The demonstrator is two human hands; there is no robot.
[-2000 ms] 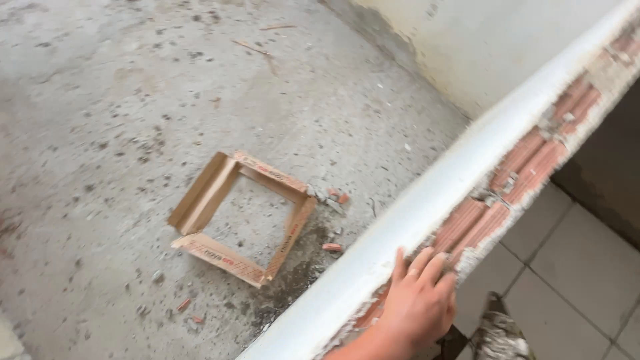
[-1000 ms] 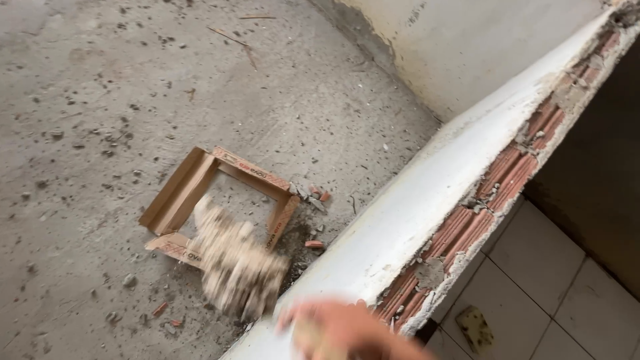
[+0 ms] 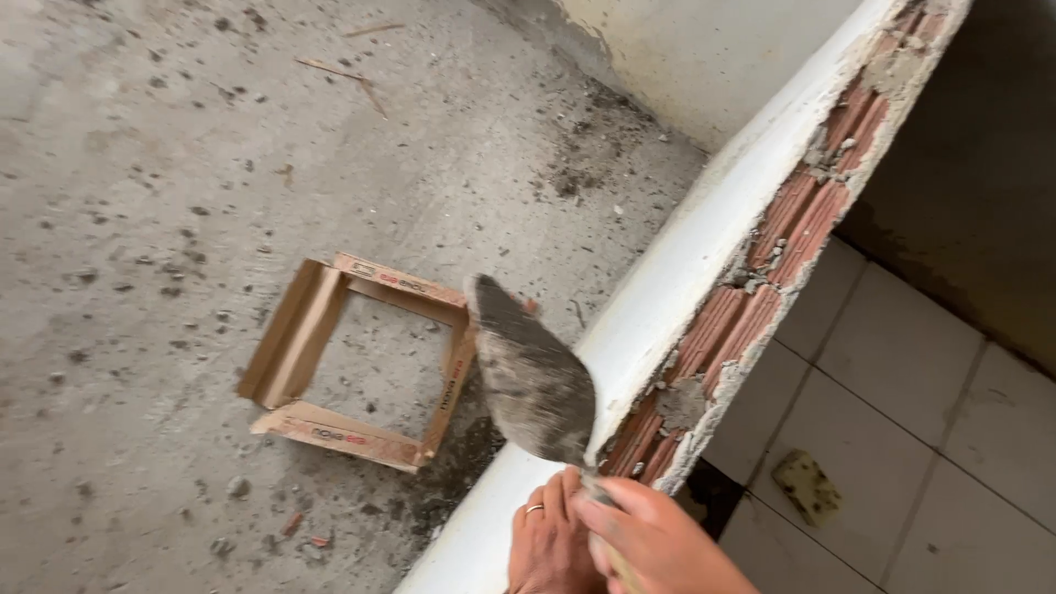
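My right hand [image 3: 652, 532] grips the handle of a mason's trowel [image 3: 536, 384] at the lower middle of the head view. The trowel's grey, mortar-smeared blade points up and left, over the near side of the wall. My left hand [image 3: 551, 536], with a ring on one finger, rests at the broken wall top [image 3: 726, 330] just left of the right hand; its fingertips are bent and I cannot tell if they hold anything. Red hollow clay bricks and rough mortar show along that wall top, with white plaster down its side.
An open cardboard frame [image 3: 285, 338] bearing print lies on the dusty concrete floor [image 3: 165, 206] at left, amid crumbs and brick chips. Beyond the wall is a white tiled floor [image 3: 874, 371] with a stained yellowish sponge [image 3: 807, 487]. A plastered wall [image 3: 709, 58] stands at the top.
The trowel, blurred one second ago, now shows more clearly in my right hand. Two hands are in view now, where earlier frames plainly show one.
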